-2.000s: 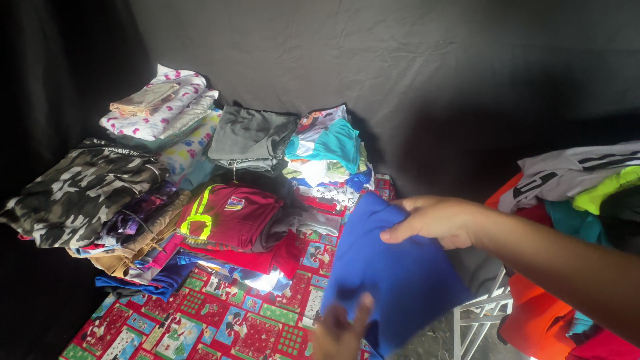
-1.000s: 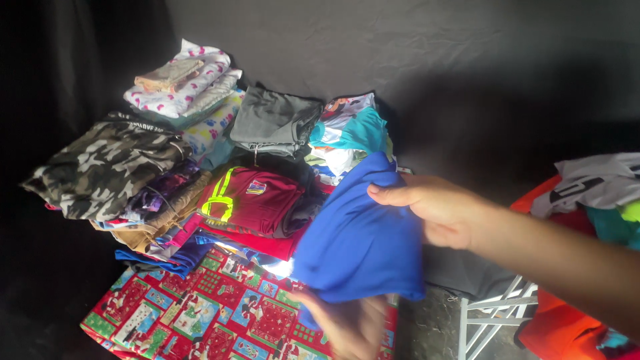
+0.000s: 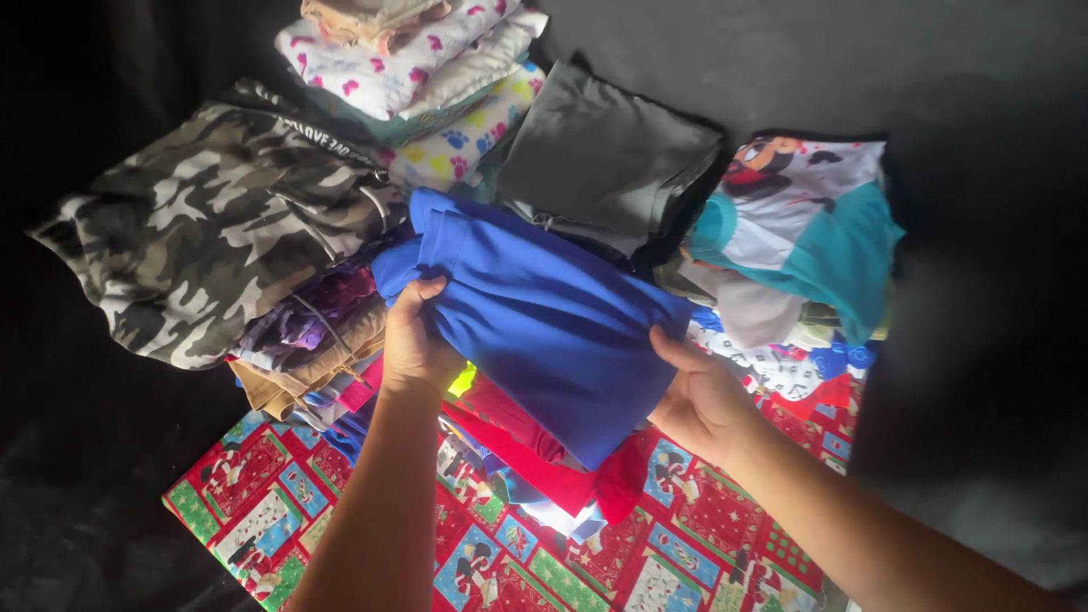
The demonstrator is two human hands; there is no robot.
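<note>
A folded blue garment (image 3: 552, 314) is stretched between both hands above a stack of folded clothes. My left hand (image 3: 421, 336) grips its left end, thumb on top. My right hand (image 3: 701, 399) pinches the right edge, with the thumb over the fabric. Below the blue cloth, red garments (image 3: 552, 463) show on the stack, much of which is hidden. Left of it lie folded camouflage-print trousers (image 3: 229, 221) with a drawstring, on top of a pile. Behind the blue cloth is a folded dark gray garment (image 3: 608, 161). A white and teal garment (image 3: 816, 212) tops the pile at the right.
A patterned red, green and blue tablecloth (image 3: 510, 561) covers the table under the piles. At the back stands a tall pile with a white cloth with pink prints (image 3: 374, 68) and a beige item (image 3: 374, 21) on top. Dark fabric (image 3: 977, 212) hangs behind and around the table.
The blue garment has moved left, from beside the table's right side to over the red garments, in both hands. The view has shifted; the clothes at the far right are out of sight.
</note>
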